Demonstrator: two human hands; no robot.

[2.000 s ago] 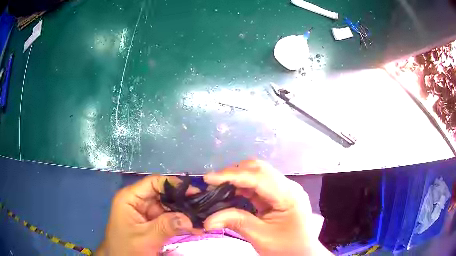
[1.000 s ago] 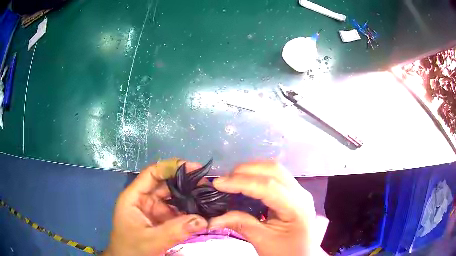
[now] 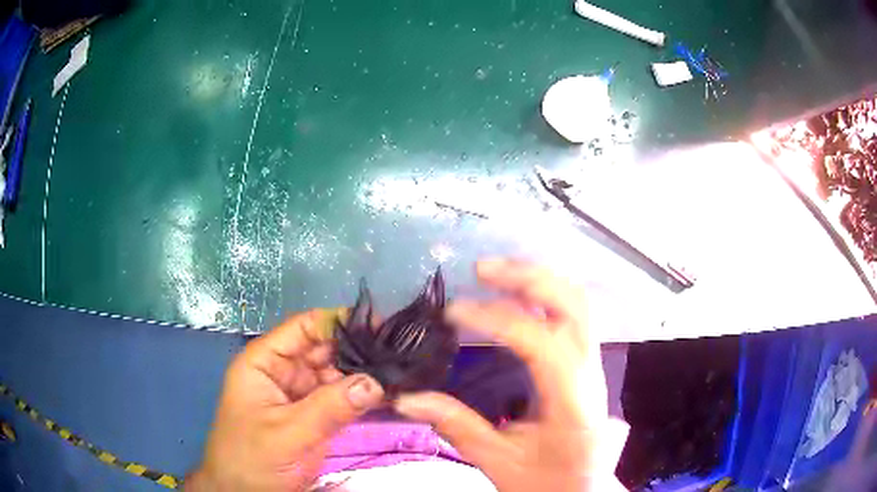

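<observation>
A black spiky hair piece point(image 3: 404, 341) is held just over the bench's front edge, its spikes pointing up. My left hand point(image 3: 288, 404) grips it between thumb and fingers at its left and lower side. My right hand point(image 3: 529, 375) is at its right, blurred, with fingers raised and spread from the thumb. The thumb is close to the piece's lower edge; whether it touches is unclear. The underside of the piece is hidden.
Green bench point(image 3: 317, 115) with a white glue bottle point(image 3: 575, 108), a slim dark tool point(image 3: 615, 231), a white tube point(image 3: 620, 21), a white block point(image 3: 671, 73) and blue bits point(image 3: 705, 65). A bright box of strands point(image 3: 846, 183) stands right; a blue crate point(image 3: 769, 404) is below.
The hair piece has turned and risen slightly, its spikes now standing up. My right hand's fingers have lifted and opened away from it. My left hand still holds it.
</observation>
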